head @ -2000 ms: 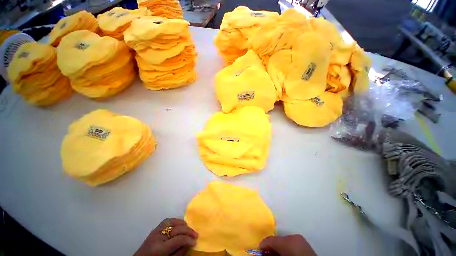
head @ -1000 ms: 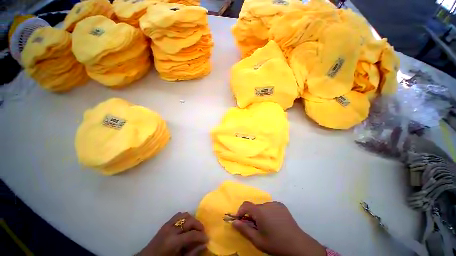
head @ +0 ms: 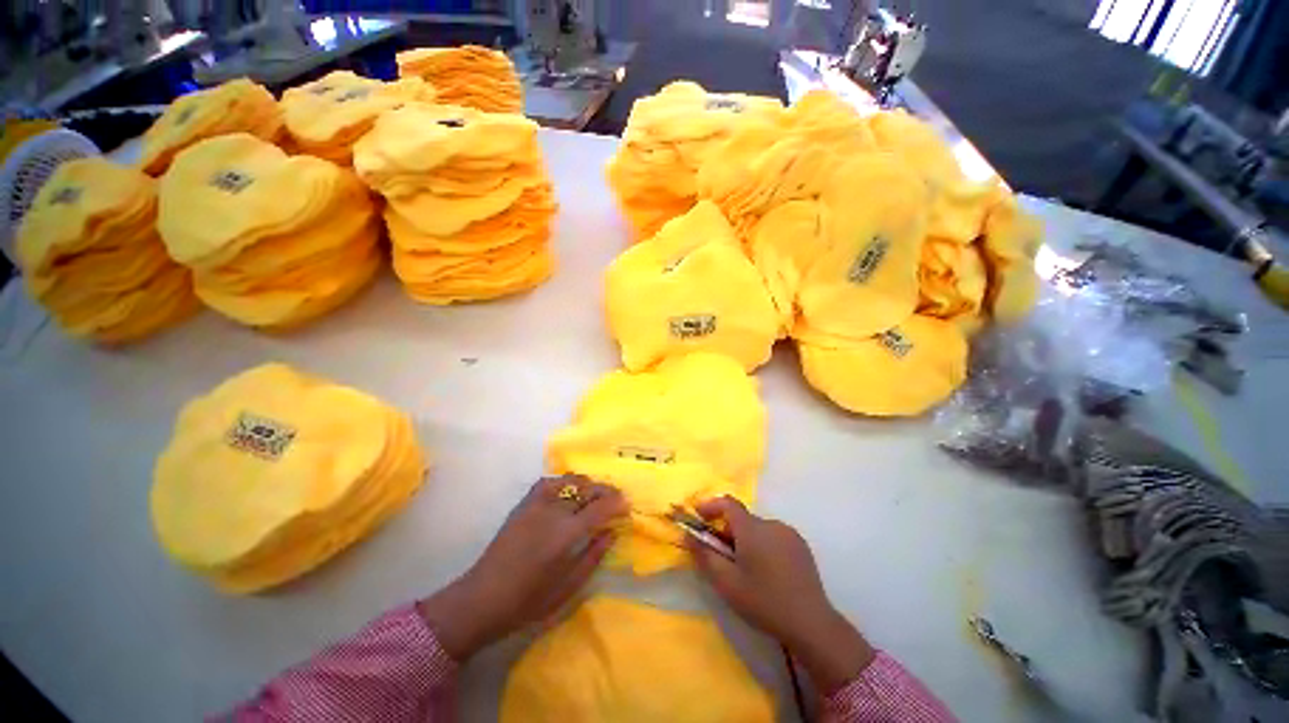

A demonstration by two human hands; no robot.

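Note:
A yellow fabric panel [head: 679,403] with a small label lies flat in the middle, its near part creased. My left hand [head: 549,548], with a ring, rests on its near left edge; whether the fingers pinch the cloth is hidden. My right hand [head: 763,565] holds the thread snips [head: 701,531], their tips over the panel's near right part. Another yellow panel [head: 636,671] lies nearest me, partly cut off by the bottom edge, no label showing. A low working stack of panels [head: 283,473] stands at left, a label on top.
Tall yellow stacks [head: 269,233] stand at back left. A loose heap of panels [head: 848,212] lies at back right. A clear plastic bag [head: 1060,367] and grey straps [head: 1187,523] lie at right, with a metal clip [head: 997,643] nearer me. Sewing machines stand behind.
Both hands have moved forward from the nearest panel to the middle one. The snips moved with my right hand. The nearest panel now lies without hands on it. The view has tilted up.

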